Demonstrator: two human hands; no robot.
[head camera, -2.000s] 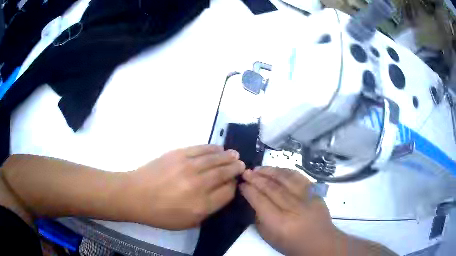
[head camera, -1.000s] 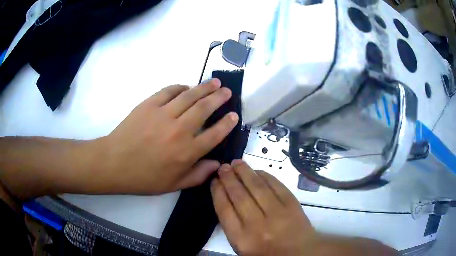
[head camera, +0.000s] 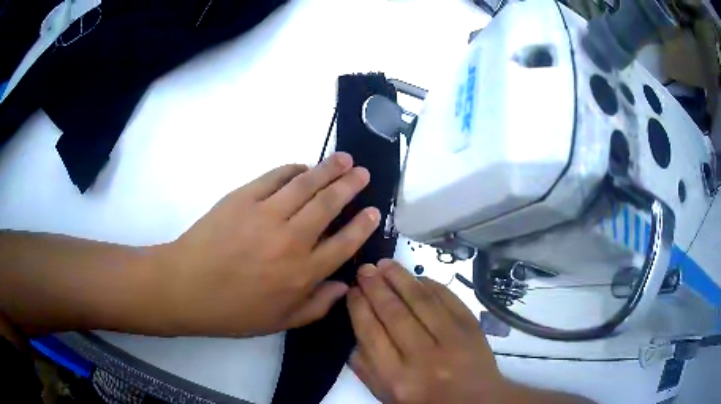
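A long black fabric strip (head camera: 369, 142) runs from beyond the grey oval-ended attachment (head camera: 385, 117) down to the near table edge, along the left side of the white sewing machine head (head camera: 494, 134). The oval end lies over the strip. My left hand (head camera: 265, 245) lies flat on the strip with its fingers spread. My right hand (head camera: 423, 335) rests with fingertips at the strip's right edge, just nearer than the presser foot (head camera: 390, 221). The needle point is hidden.
Black cut pieces (head camera: 126, 71) lie at the upper left, one pointed end hanging toward the middle. A measuring tape (head camera: 150, 387) runs along the near edge. A curved metal guard (head camera: 585, 327) stands out from the machine head. A blue edge (head camera: 59, 357) shows at lower left.
The strip has moved away from me, its far end now past the grey attachment. My left hand has gone from pinching near the right fingertips to lying spread on the strip.
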